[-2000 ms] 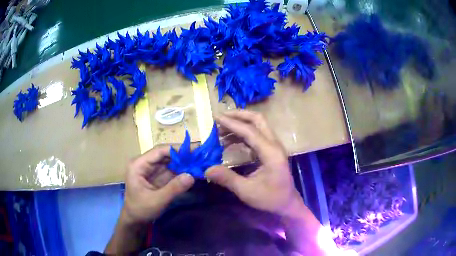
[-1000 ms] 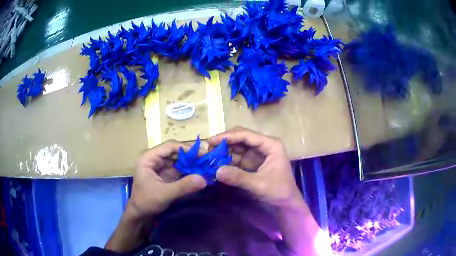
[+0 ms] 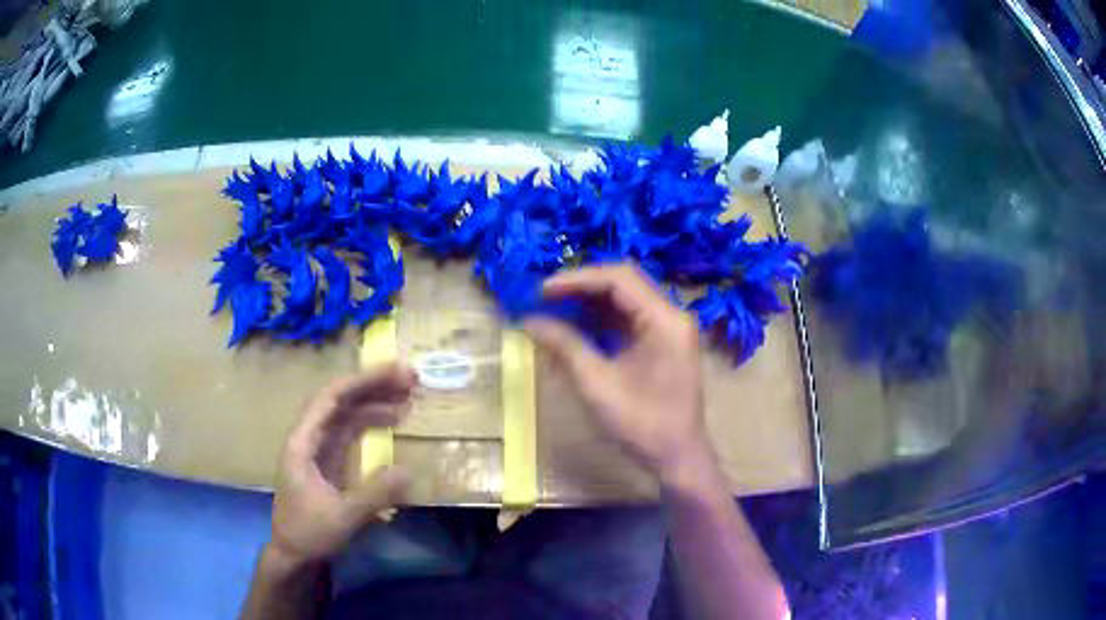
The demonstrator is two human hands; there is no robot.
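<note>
My right hand [image 3: 631,363] is blurred, reaching over the bench, with its thumb and fingertips closed on a blurred spiky blue hair piece [image 3: 516,294] at the lower edge of the heap. My left hand [image 3: 334,466] is open and empty at the left side of the work pad [image 3: 449,418], with thumb and fingers apart. The white oval glue dish [image 3: 445,371] lies on the pad between yellow tape strips [image 3: 519,418]. Curved blue hair sections [image 3: 328,194] lie in rows at left and centre. Joined blue pieces [image 3: 661,206] are heaped to the right, partly hidden by my right hand.
White nozzle bottles [image 3: 756,160] stand behind the heap. A green belt [image 3: 412,73] runs along the back, with pale pieces [image 3: 49,61] at far left. A clear screen edge [image 3: 803,363] stands at right. A small blue piece [image 3: 89,235] lies at left. A blue tray [image 3: 182,545] is below.
My hands have separated. The right one has moved forward to the heap, and the left no longer holds the blue piece. The view has tilted up, showing more of the belt and the bottles.
</note>
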